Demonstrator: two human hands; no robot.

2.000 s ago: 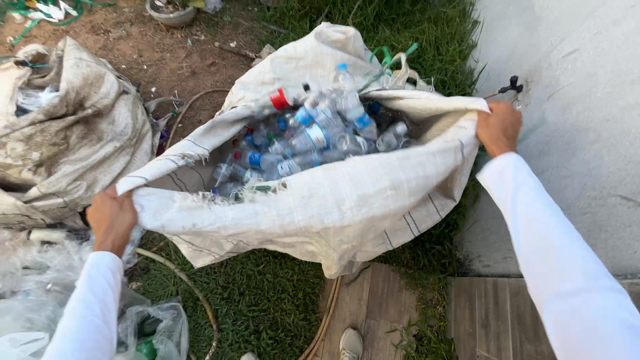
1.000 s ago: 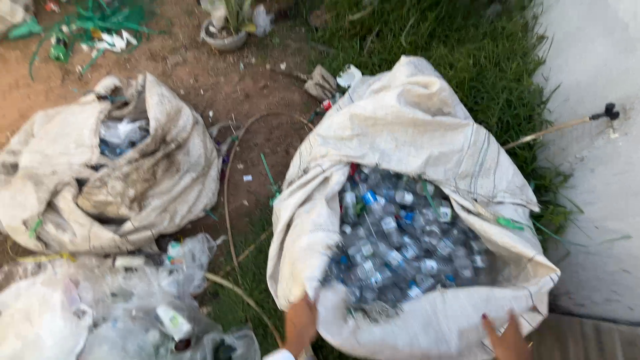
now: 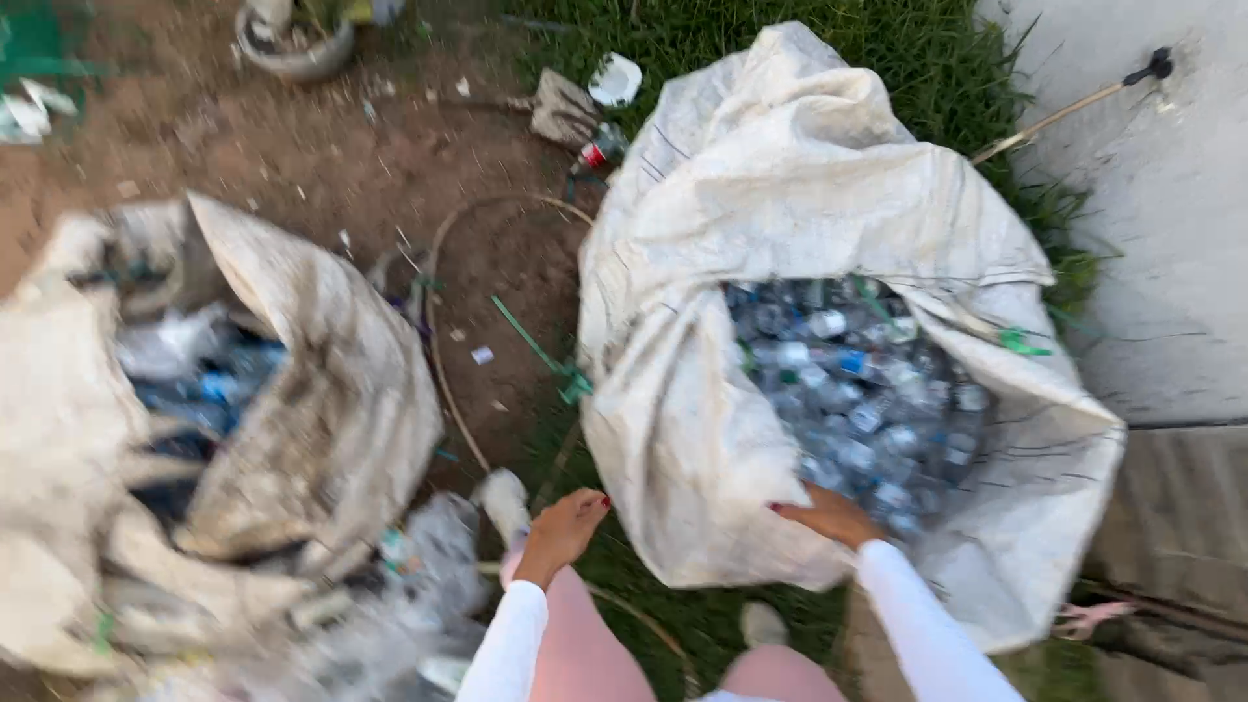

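Observation:
A large white woven sack (image 3: 809,214) stands on the grass at centre right, its mouth gaping over many clear plastic bottles (image 3: 858,390). My right hand (image 3: 829,515) is at the near rim of that sack, thumb on the outer cloth and the other fingers hidden at the bottle side. Left of the sack, my left hand (image 3: 567,526) hangs over the ground with fingers loosely curled, holding nothing; whether it touches the cloth is unclear. A second, dirtier woven sack (image 3: 331,390) lies at the left with plastic bottles inside.
Clear plastic bags (image 3: 419,585) lie at the lower left. A thin hose (image 3: 441,322) curves over the soil between the sacks. A pale wall (image 3: 1160,253) with a black tap (image 3: 1158,64) rises at the right. A plant pot (image 3: 292,49) and a loose bottle (image 3: 604,146) are behind.
Two seconds ago both hands held the white sack's rim stretched wide. The left hand has since come off the rim, and the sack stands more upright. The view has shifted.

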